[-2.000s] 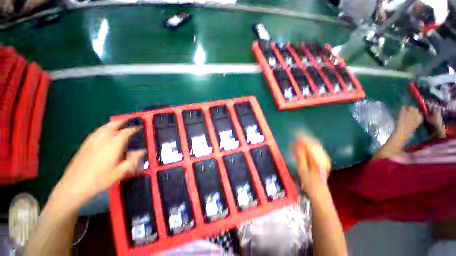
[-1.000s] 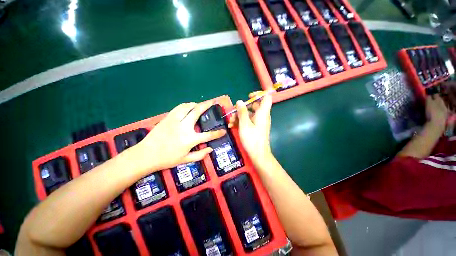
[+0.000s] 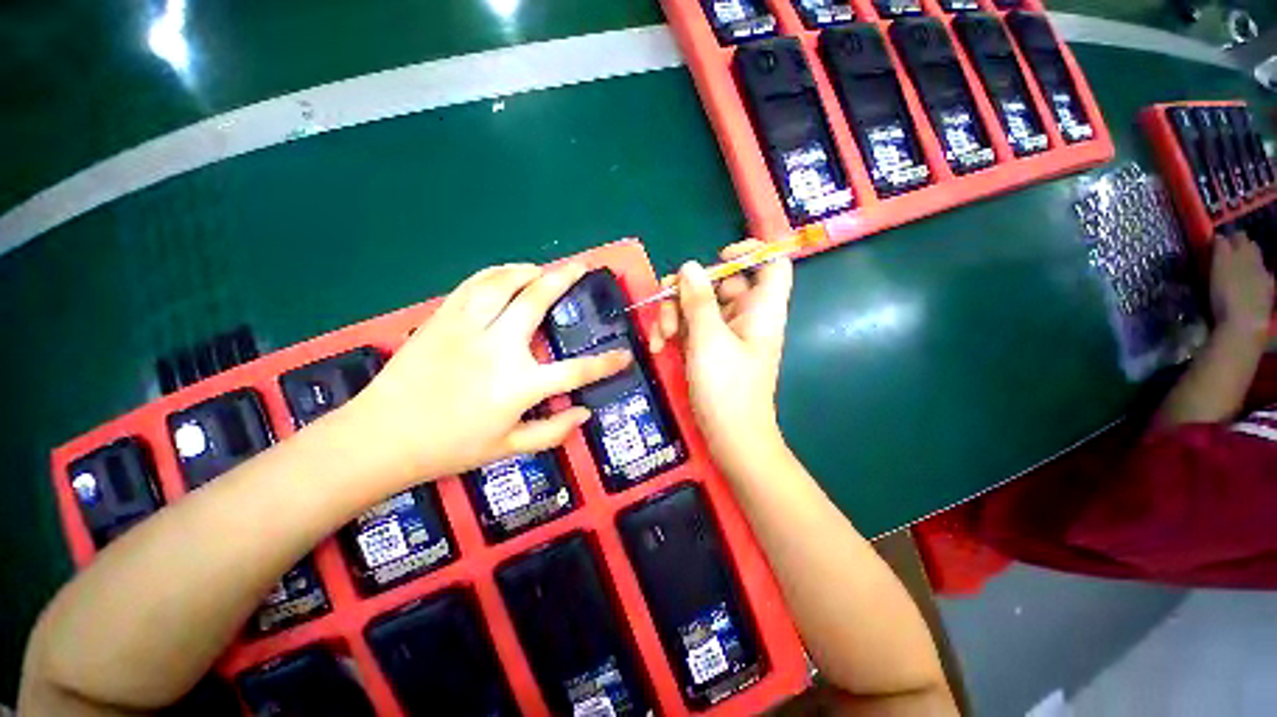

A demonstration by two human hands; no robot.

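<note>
A red-orange foam tray point(image 3: 637, 500) holds black phones with their backs up and white labels at their lower ends. My left hand point(image 3: 483, 367) reaches over the tray, fingers spread, and holds the phone point(image 3: 606, 385) in the far right slot. My right hand point(image 3: 731, 336) is shut on a thin tool point(image 3: 754, 262) with an orange-yellow handle and pink end. The tool's fine point is at the right edge of that phone, near its camera end. My left forearm hides parts of other phones.
A second red-orange tray of phones point(image 3: 955, 171) lies beyond on the green bench point(image 3: 896, 350). Small black strips point(image 3: 207, 360) lie past my tray at left. At right are a clear dotted sheet point(image 3: 1134, 259), a third tray point(image 3: 1190, 189) and another person's hand point(image 3: 1239, 287) and red sleeve.
Since two seconds ago, my left hand has moved from the tray's left end to the far right phone, and the tool now shows at that phone. Over the last second, both hands stay there.
</note>
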